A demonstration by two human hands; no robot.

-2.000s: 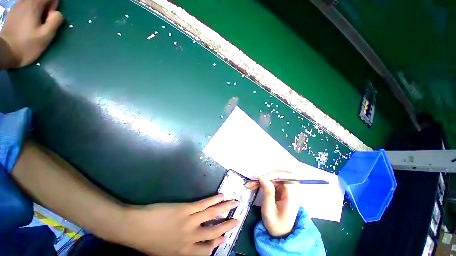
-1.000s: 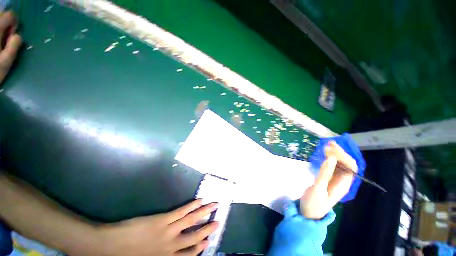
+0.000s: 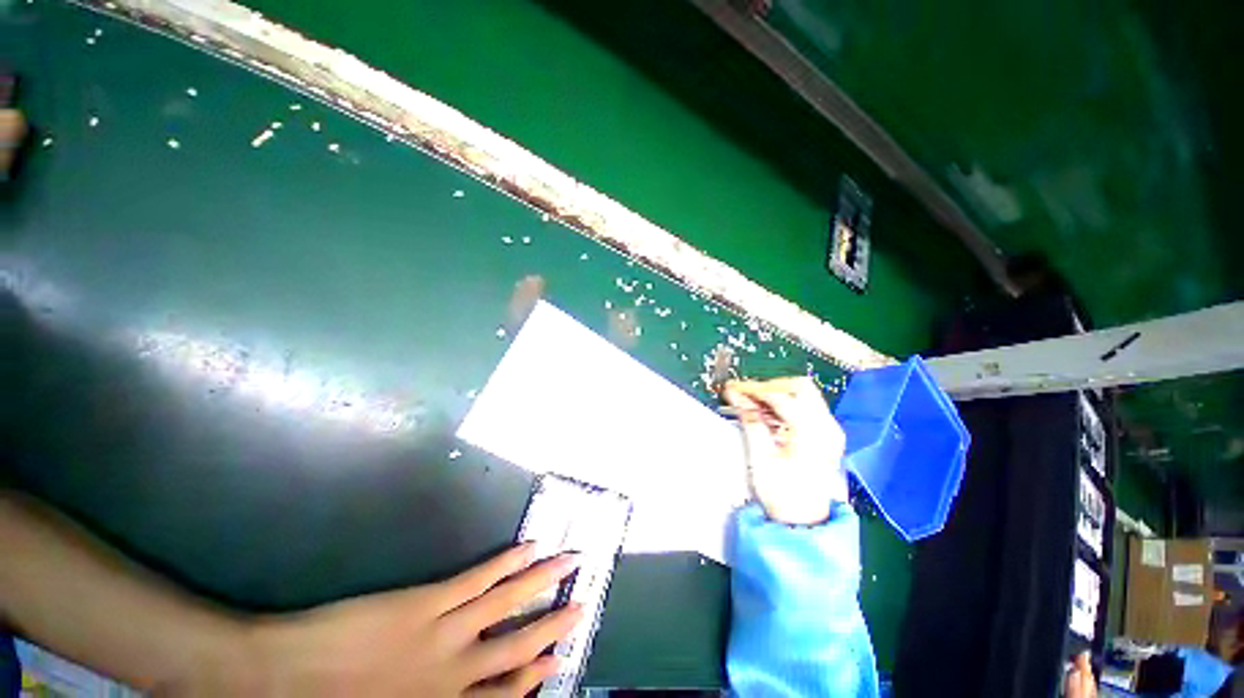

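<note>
The phone housing (image 3: 600,525), white inside with a dark border, lies on the bench partly over the white sheets (image 3: 587,396). My left hand (image 3: 409,627) lies flat on it with spread fingers, holding it down from the left. My right hand (image 3: 791,443), in a blue sleeve, is above the right part of the sheets, beside the blue bin (image 3: 907,450). Its fingers are pinched around the tweezers, which show only as a short dark line; their tip cannot be made out. Tiny pale bits (image 3: 730,341) lie scattered near the pale edge strip.
The worn whitish edge strip (image 3: 464,137) separates bench and green conveyor. A dark phone unit (image 3: 849,235) lies on the belt. A pale metal post (image 3: 1091,352) stands behind the bin. A black tray with white parts (image 3: 1085,600) is at the right. Part of another person's hand (image 3: 11,134) is far left.
My right hand has moved from the phone housing to the blue bin, then back left and down over the sheets. My left hand stays on the housing. The view has shifted right.
</note>
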